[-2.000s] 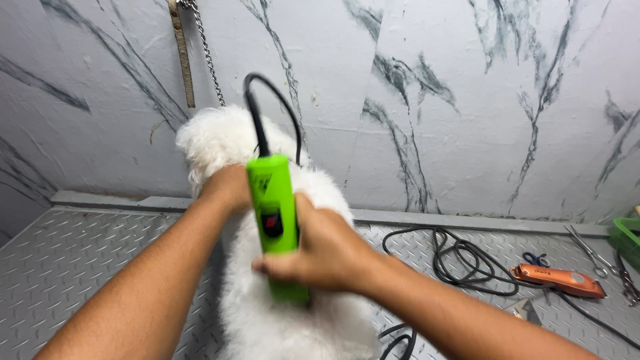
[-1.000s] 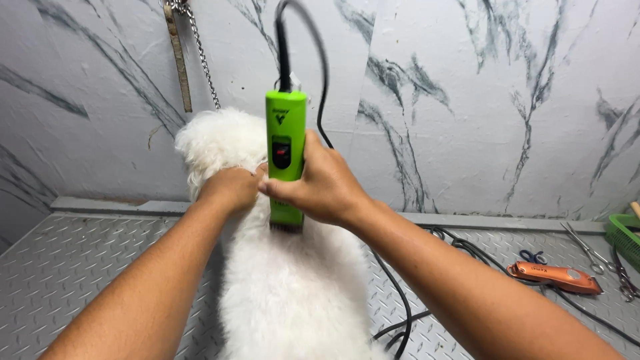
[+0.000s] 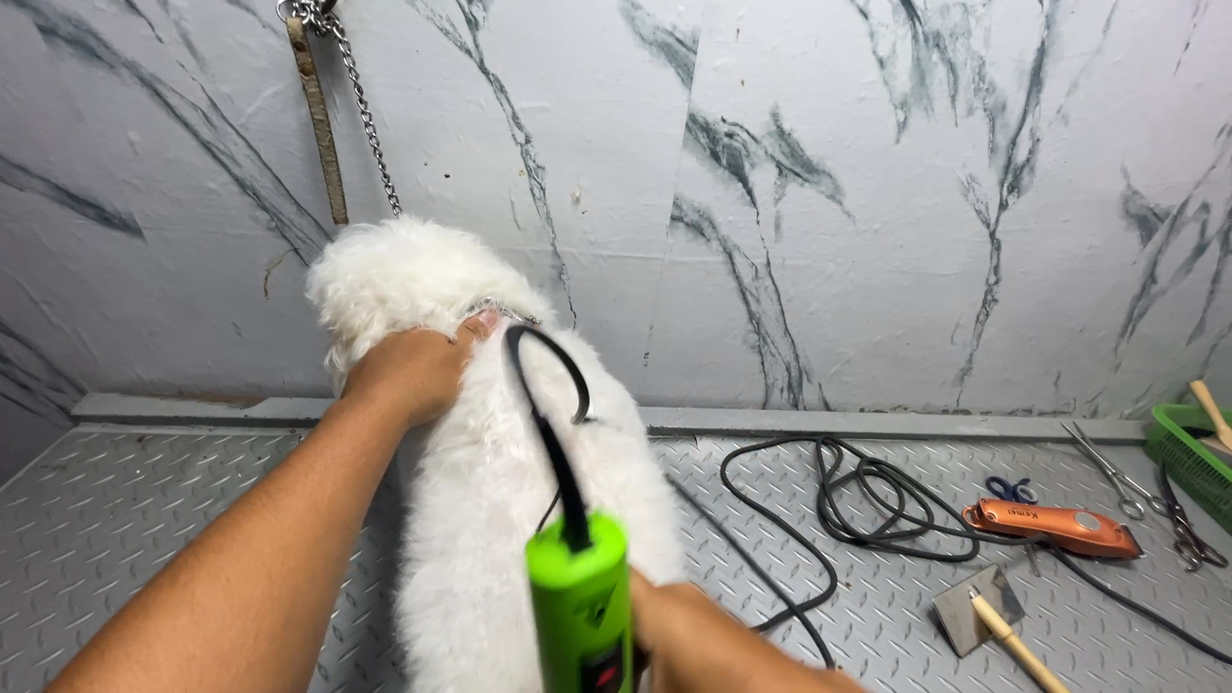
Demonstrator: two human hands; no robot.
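A white fluffy dog (image 3: 452, 539) stands on the metal table, facing the wall, with its head at the upper left. At its neck my left hand (image 3: 419, 371) grips the fur beside a thin chain collar (image 3: 502, 312). My right hand (image 3: 664, 616) is closed around bright green corded clippers (image 3: 580, 602), held over the lower back near the bottom edge of the view. The black cord loops up from the top end of the clippers. Their blade end lies out of view, so contact with the coat cannot be told.
Orange clippers (image 3: 1054, 527) with a coiled black cord (image 3: 866, 496) lie at the right. Near them are scissors (image 3: 1107, 467), a slicker brush (image 3: 980, 608) and a green basket (image 3: 1189, 452). A chain (image 3: 366, 115) and a strap (image 3: 318, 120) hang by the marbled wall.
My right hand has carried the green clippers from near the shoulders down to the dog's lower back. The left hand remains at the neck.
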